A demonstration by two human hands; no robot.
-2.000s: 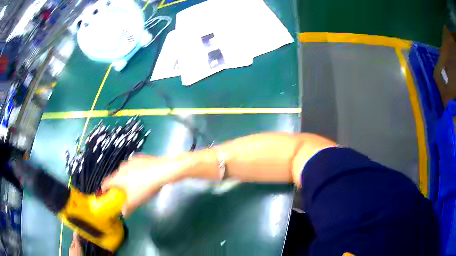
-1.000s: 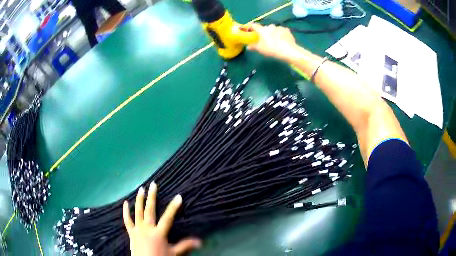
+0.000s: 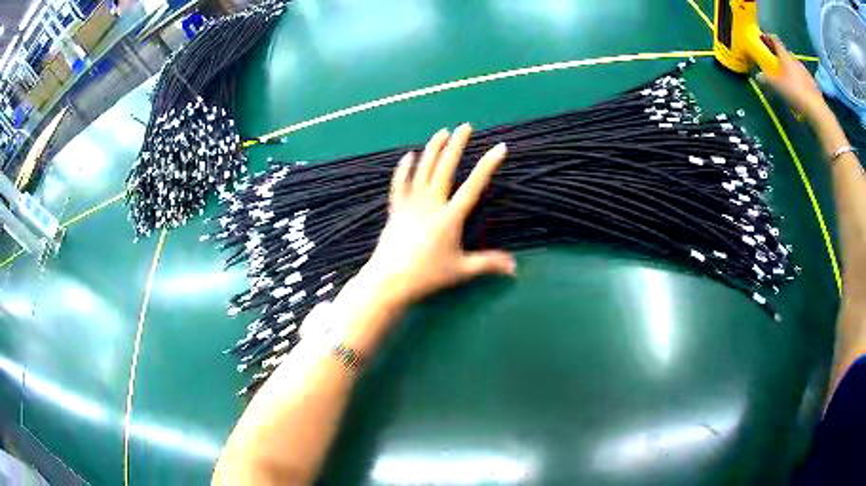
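A wide cable bundle [image 3: 589, 185] of many black leads lies across the green table, with white markers at both ends. My left hand [image 3: 432, 223] lies on the middle of the bundle with its fingers spread, not closed around any lead. My right hand [image 3: 793, 85] is at the upper right, holding the yellow heat gun [image 3: 737, 38] by its handle beyond the bundle's right end. The top of the heat gun is cut off by the picture's edge.
A second cable bundle [image 3: 190, 142] lies at the upper left. A light-blue desk fan [image 3: 845, 47] stands at the upper right edge, beside my right hand. Yellow tape lines cross the green table [image 3: 570, 380]. Benches and blue items show beyond the table at the upper left.
The view has turned, so the bundle now lies more level and the second bundle shows nearer. My left hand stays on the bundle. The heat gun and right hand now show at the upper right.
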